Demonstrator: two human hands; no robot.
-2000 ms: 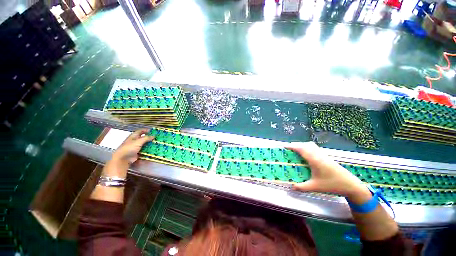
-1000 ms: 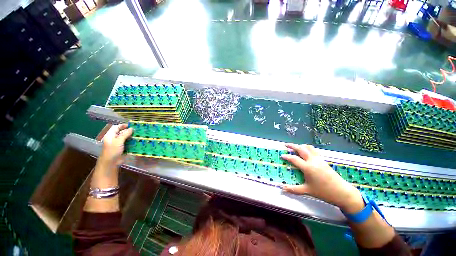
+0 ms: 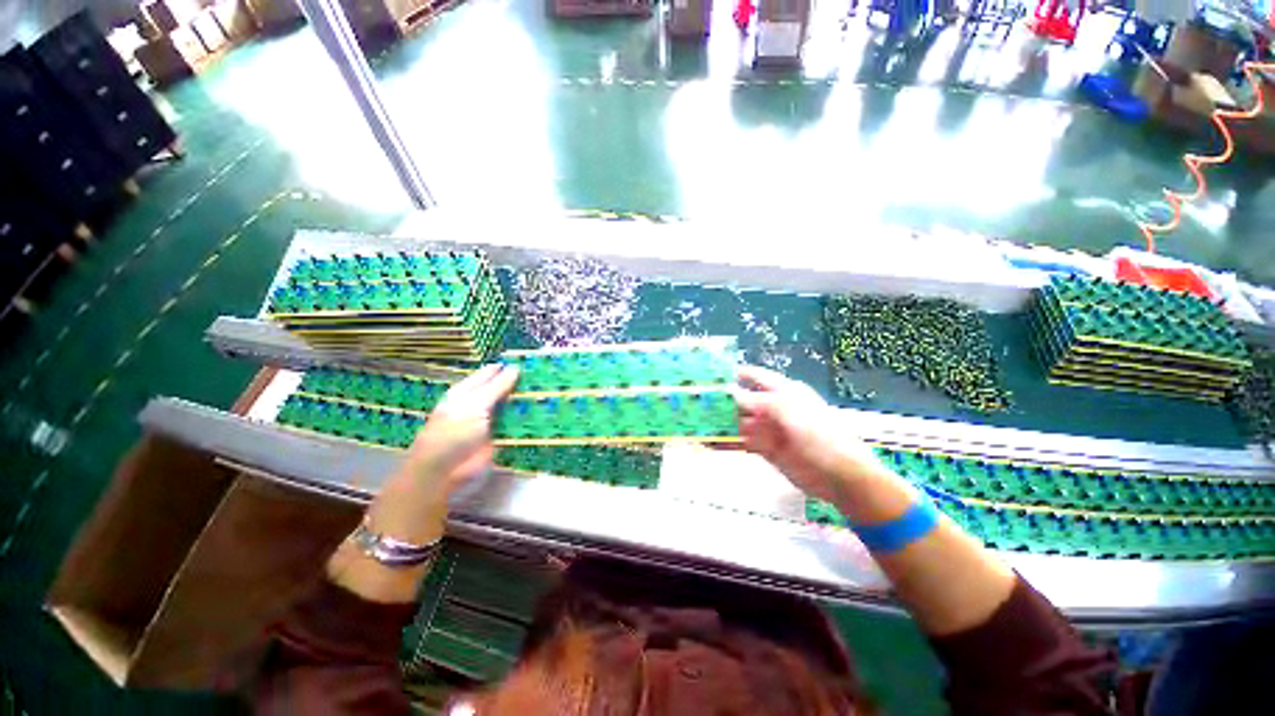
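My left hand (image 3: 462, 424) and my right hand (image 3: 786, 424) hold a green circuit board panel (image 3: 618, 396) by its two short ends. The panel is raised above the rails, tilted a little toward me. Below and left of it, another panel (image 3: 366, 407) lies in the rails and runs under the held one. More panels (image 3: 1077, 506) lie in the rails at the right. A heap of silvery leaded components (image 3: 571, 301) and a heap of dark leaded components (image 3: 916, 347) lie on the dark green mat behind.
Stacked board panels stand behind the rails at the left (image 3: 385, 301) and right (image 3: 1140, 333). An open cardboard box (image 3: 182, 560) stands below the left end. A red bin (image 3: 1168, 276) is behind the right stack. A slanted metal post (image 3: 371, 105) rises behind the bench.
The panel at my left hand has been lifted and moved right, and my right hand now grips its other end. A pale gap shows in the rails beneath. The view has shifted slightly.
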